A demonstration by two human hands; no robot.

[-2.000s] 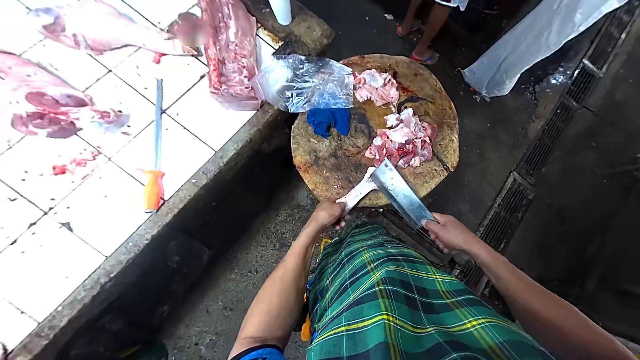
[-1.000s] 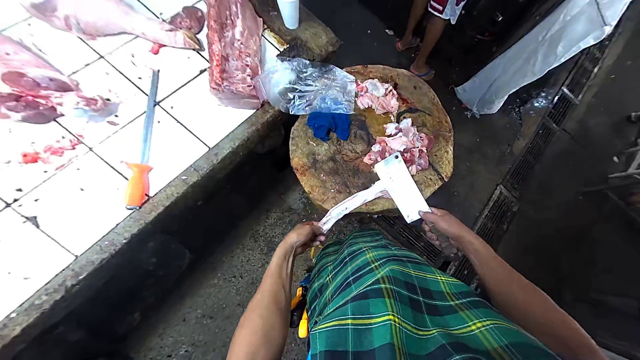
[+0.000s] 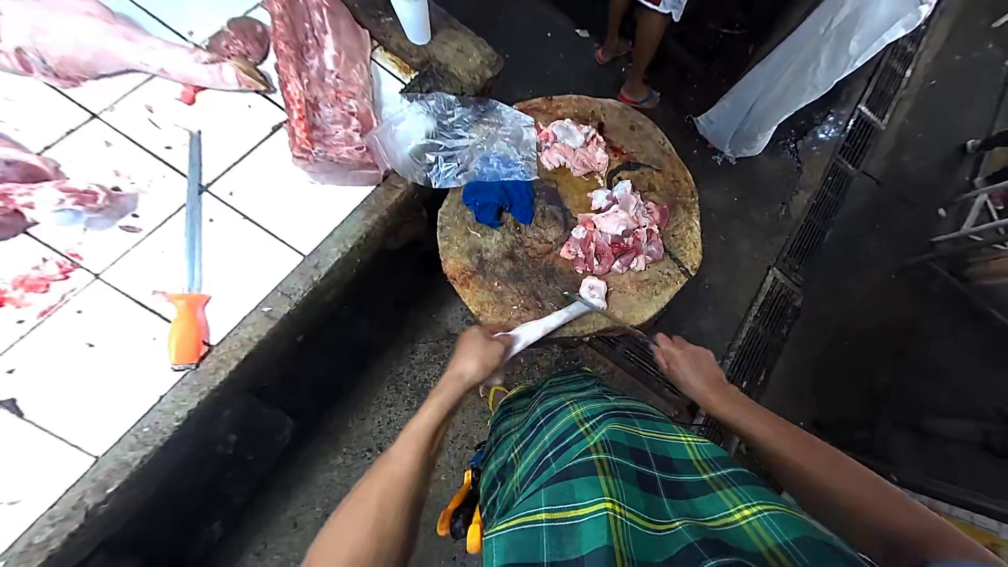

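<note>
My left hand (image 3: 477,356) grips the near end of a long pale strip of meat or bone (image 3: 543,329), whose far end lies over the near edge of a round wooden chopping block (image 3: 504,272). A cleaver (image 3: 610,315), seen nearly edge-on, is in my right hand (image 3: 689,366); its blade is at the strip's far end, beside a small pale piece (image 3: 593,291). Farther back on the block are a pile of cut meat (image 3: 618,228) and a smaller pile (image 3: 573,147). A blue cloth (image 3: 498,201) lies on its left part, partly under a clear plastic bag (image 3: 461,140).
On the white tiled counter (image 3: 87,346) at left lie a sharpening steel (image 3: 191,252) with an orange handle, a slab of meat (image 3: 327,87) and a pig's leg (image 3: 134,47). A person's feet (image 3: 638,90) stand behind the block. A floor drain grate (image 3: 819,213) runs at right.
The cleaver has turned from its broad side showing to nearly edge-on. A small pale piece now shows at the strip's far end.
</note>
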